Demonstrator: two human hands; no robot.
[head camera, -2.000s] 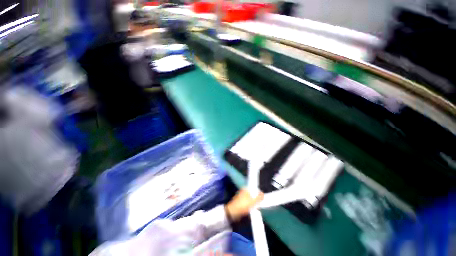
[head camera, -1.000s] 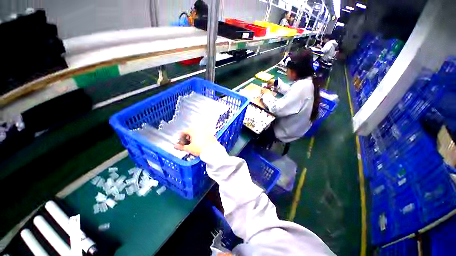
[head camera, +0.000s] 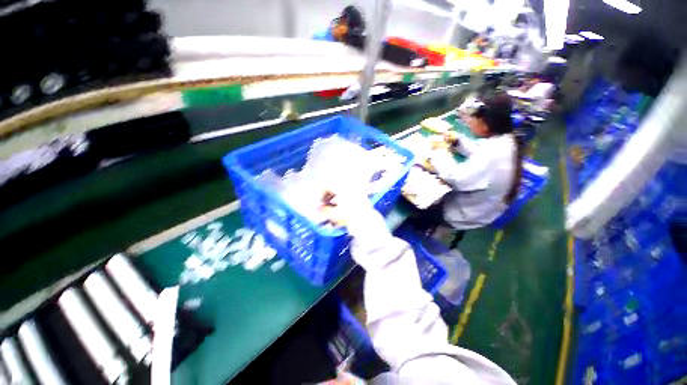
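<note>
My right hand (head camera: 337, 210) is inside the front of the blue basket (head camera: 297, 239), over a heap of shiny whitish bars (head camera: 331, 169). Glare and blur hide whether its fingers grip one. A small skin-coloured patch, likely my left hand (head camera: 343, 380), is cut off by the bottom edge; its fingers and anything in them cannot be made out. A black tray (head camera: 56, 331) at the lower left holds several white bars in a row. Another white bar (head camera: 164, 338) slants at the tray's right end. Small clear pieces (head camera: 226, 252) lie loose between tray and basket.
The green bench (head camera: 248, 308) runs beside a dark green channel (head camera: 151, 195). A person in a pale coat (head camera: 482, 177) works beyond the basket. A lower blue crate (head camera: 422, 263) is below the bench. Stacked blue crates (head camera: 633, 278) stand across the aisle.
The view has swung left since one second ago, so basket and bench sit further right and more of the tray shows. My right hand remains at the basket's front.
</note>
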